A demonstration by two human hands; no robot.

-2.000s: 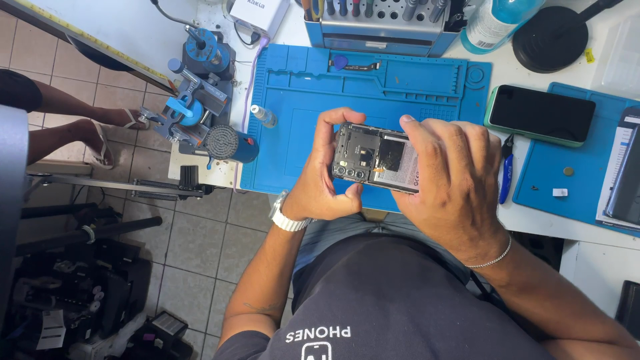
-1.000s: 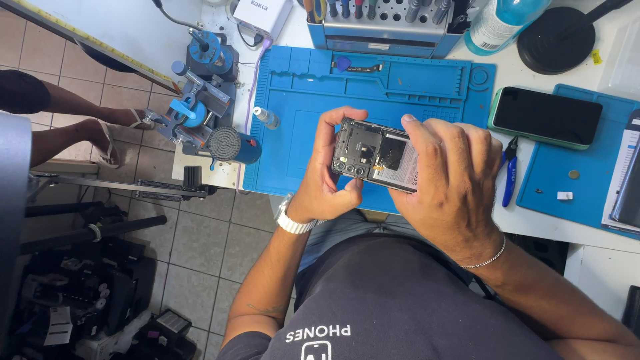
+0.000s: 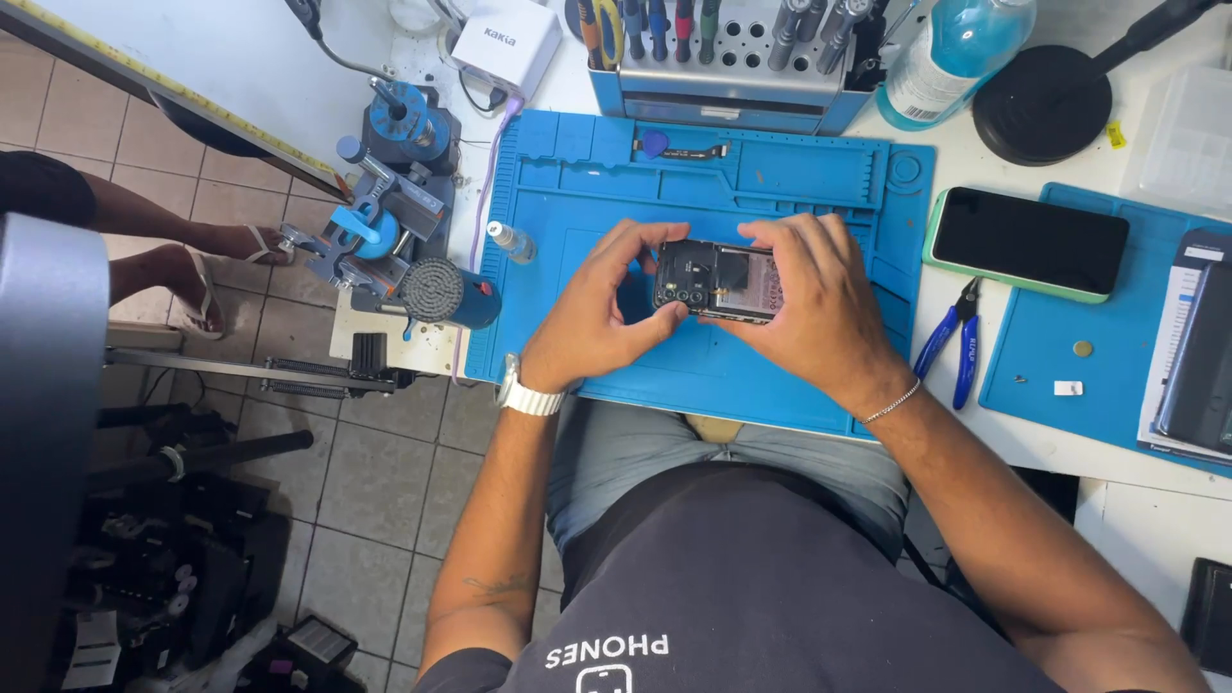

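An opened smartphone [image 3: 720, 281], its inner parts and battery showing, is held between both hands above the blue silicone repair mat [image 3: 616, 371]. My left hand [image 3: 616, 303] grips the end with the camera lenses, fingertips at its top edge and thumb at the lower corner. Around the battery end, my right hand [image 3: 813, 289] is closed, hiding that end of the phone. A small clear bottle [image 3: 512, 242] stands on the mat left of my left hand. At the mat's back lie a blue plastic pick [image 3: 655, 144] and a flex cable [image 3: 698, 152].
A tool holder [image 3: 722, 91] with screwdrivers stands behind the mat, beside a bottle of blue liquid [image 3: 948, 67]. To the right are a phone in a green case [image 3: 1030, 241] and blue-handled cutters [image 3: 951, 342]. A clamp fixture [image 3: 385, 226] is at left; a person's feet [image 3: 231, 260] are beyond.
The phone and both hands have moved lower over the mat relative to the tools, and the phone is tilted less. My left fingers have spread wider at its camera end.
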